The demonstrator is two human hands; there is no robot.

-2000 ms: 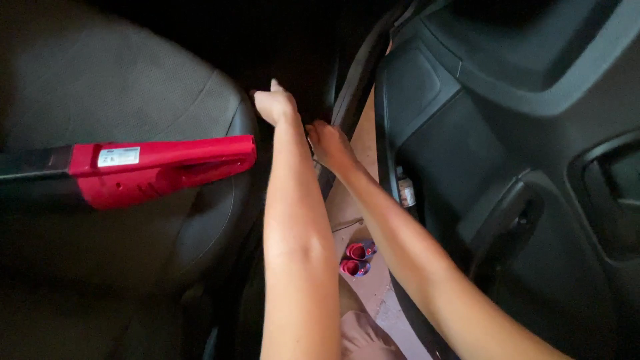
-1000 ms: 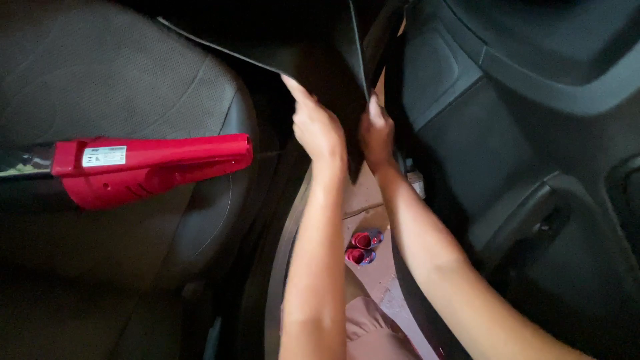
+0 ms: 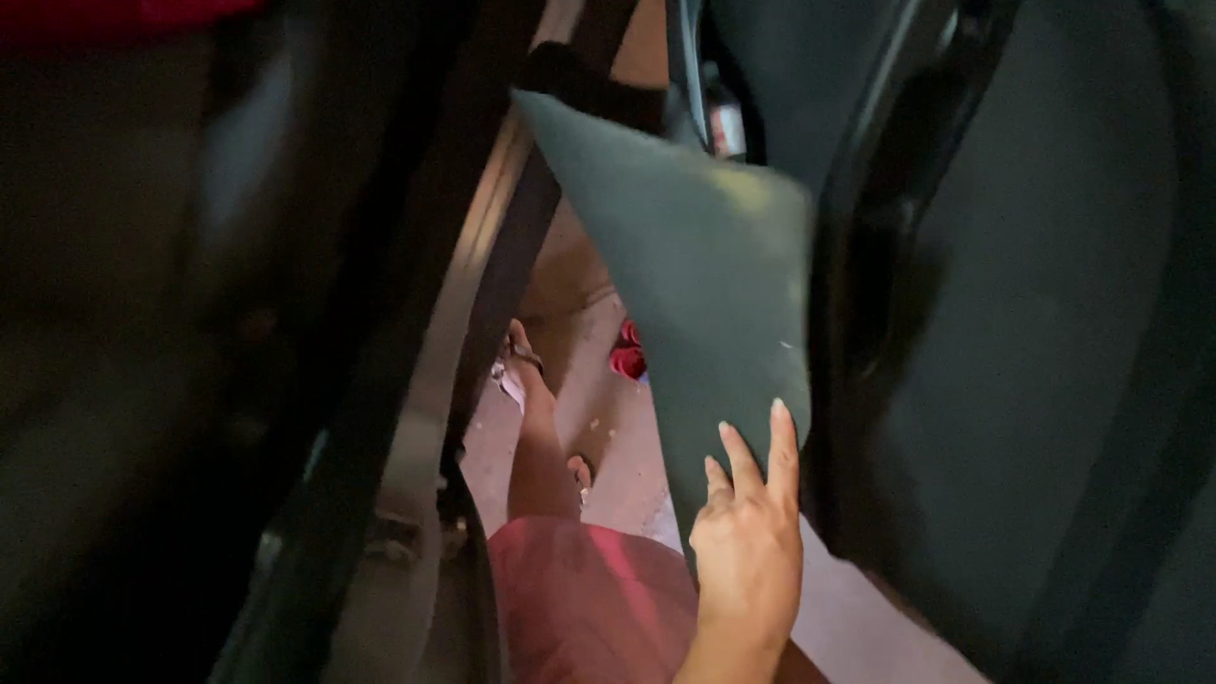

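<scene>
A dark grey car floor mat point(image 3: 703, 275), seen on its plain face, hangs at a tilt in the gap between the door sill and the open door. My left hand point(image 3: 750, 532) is on its lower right part, fingers spread over the face; the thumb is out of sight. A darker bit of forearm shows beneath my left wrist, but my right hand is not visible. The red body of a handheld vacuum cleaner point(image 3: 123, 17) shows blurred at the top left corner.
The car door panel point(image 3: 1026, 332) stands at the right, with a bottle point(image 3: 728, 128) in its pocket. The door sill point(image 3: 475, 237) runs along the left. Below are red shoes point(image 3: 627, 356) on the ground, my sandalled feet and pink clothing point(image 3: 589, 598).
The mat has come out of the dark footwell and now hangs over the door gap. My right hand has gone out of sight. The view has swung toward the ground outside.
</scene>
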